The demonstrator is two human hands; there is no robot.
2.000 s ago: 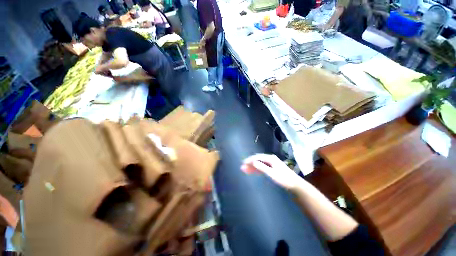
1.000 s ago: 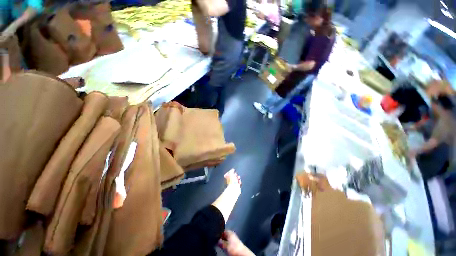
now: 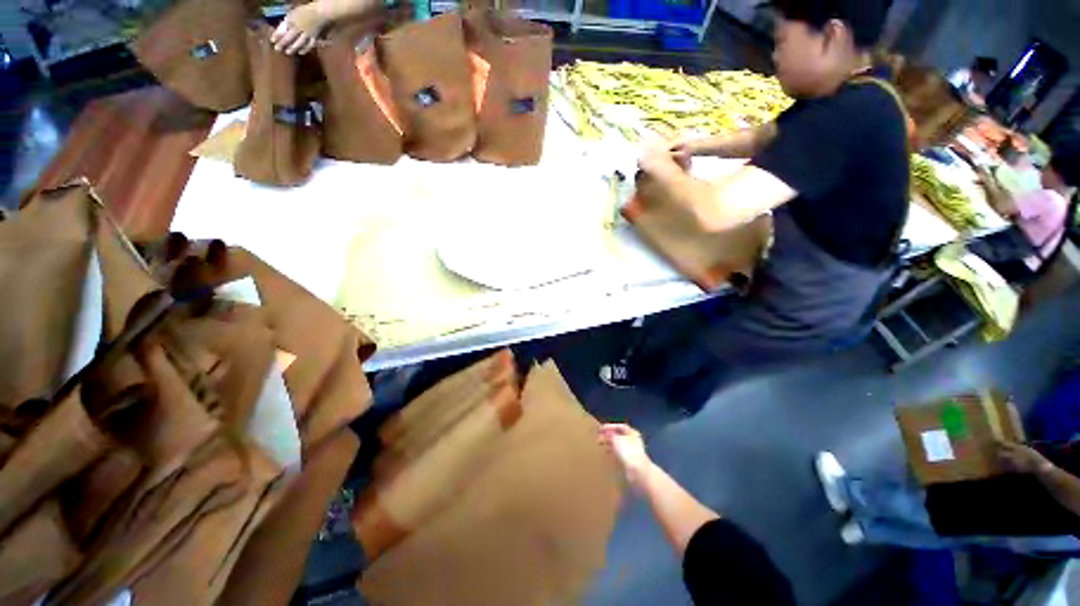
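Note:
My right hand (image 3: pixel 628 452), bare with a black sleeve, reaches in from the lower right. Its fingers grip the upper right edge of a layered bundle of brown bag panels (image 3: pixel 521 485). The bundle fans out at the lower middle, below the white table's edge. My left hand is not visible. A large heap of folded brown bag bodies (image 3: pixel 190 403) fills the lower left, with curled edges and white sheets between the pieces.
A white table (image 3: pixel 391 225) carries upright brown bag pieces (image 3: pixel 426 95) touched by another person's hand (image 3: pixel 299 26). Yellow-green pieces (image 3: pixel 675 101) lie behind. A person in an apron (image 3: pixel 829 201) works at its edge. Another person's hand holds a carton (image 3: pixel 959 438) at the right.
The view has swung left, bringing the white table to the centre. My right hand, free over the aisle in the oldest frame, is now on the panel bundle.

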